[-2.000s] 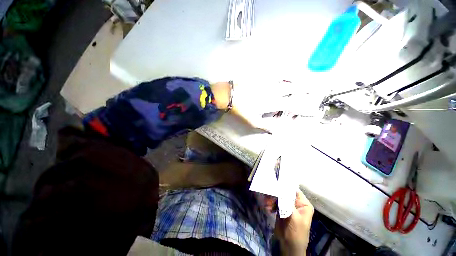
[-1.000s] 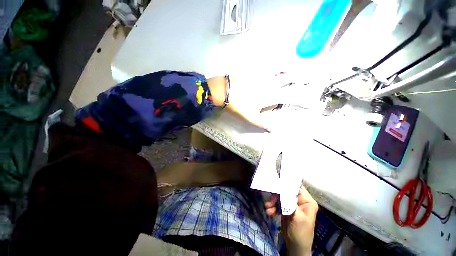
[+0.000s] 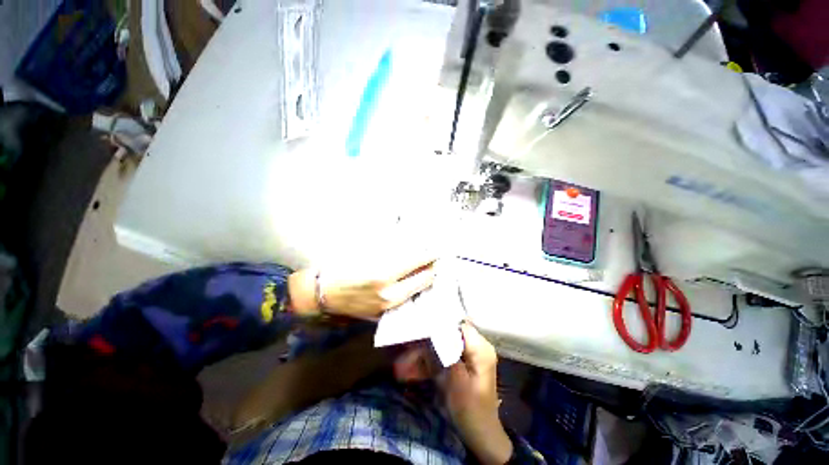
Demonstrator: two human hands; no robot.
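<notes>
A pale fabric piece point(image 3: 414, 320), partly washed out by glare, hangs at the table's front edge between my hands. My left hand point(image 3: 368, 295) reaches from the left, its fingers at the upper left part of the piece. My right hand point(image 3: 471, 368) pinches the lower right end of the piece from below. The presser foot area point(image 3: 474, 192) is above my hands beside the bright spot. I cannot make out any fabric under it.
A teal-edged phone point(image 3: 571, 221) lies right of the needle area. Red-handled scissors point(image 3: 649, 304) lie further right. The machine arm point(image 3: 673, 136) spans the upper right. A striped slotted strip point(image 3: 298, 77) and a blue plastic object point(image 3: 370, 104) are at upper left.
The view has shifted right, showing more of the machine. My left hand has come out of the glare and drawn in beside my right hand at the fabric, which looks more folded.
</notes>
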